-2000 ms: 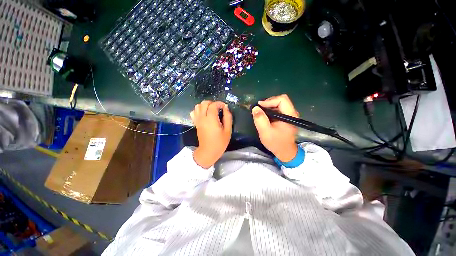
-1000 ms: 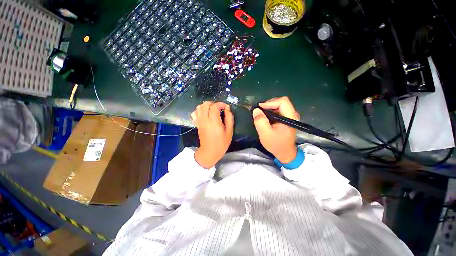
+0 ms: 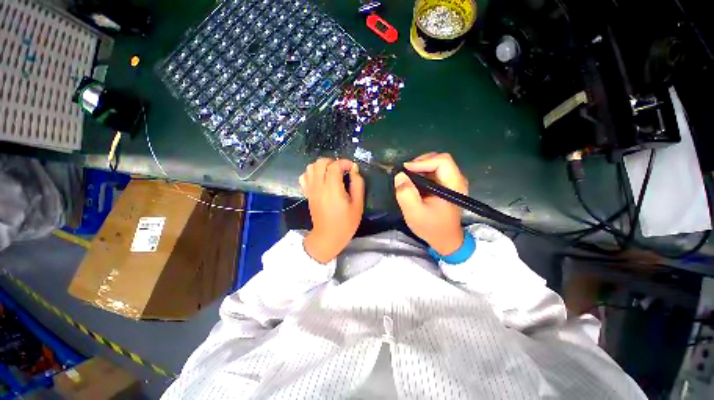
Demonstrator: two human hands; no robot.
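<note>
My right hand [image 3: 432, 201] holds the black soldering iron [image 3: 462, 201] like a pen, its thin tip pointing left. The tip is at a small bluish-silver circuit board [image 3: 362, 155] near the mat's front edge. My left hand [image 3: 333, 205] rests at the bench edge just below the board, fingers curled. The thin pale solder wire [image 3: 250, 210] runs from the left up to this hand; whether the fingers pinch it is hidden. A loose pile of small red, white and dark parts [image 3: 372, 92] lies beyond the board, beside the clear blister tray [image 3: 249, 168].
A yellow-rimmed tin [image 3: 442, 23] and a red oval item [image 3: 381, 28] lie at the back. The black soldering station [image 3: 611, 117] and cables are at right. A black stand [image 3: 117, 109] and a perforated rack [image 3: 43, 78] are at left. A cardboard box [image 3: 156, 246] sits below.
The iron and my right hand have shifted very slightly. The small red light on the station, lit two seconds ago, does not show now.
</note>
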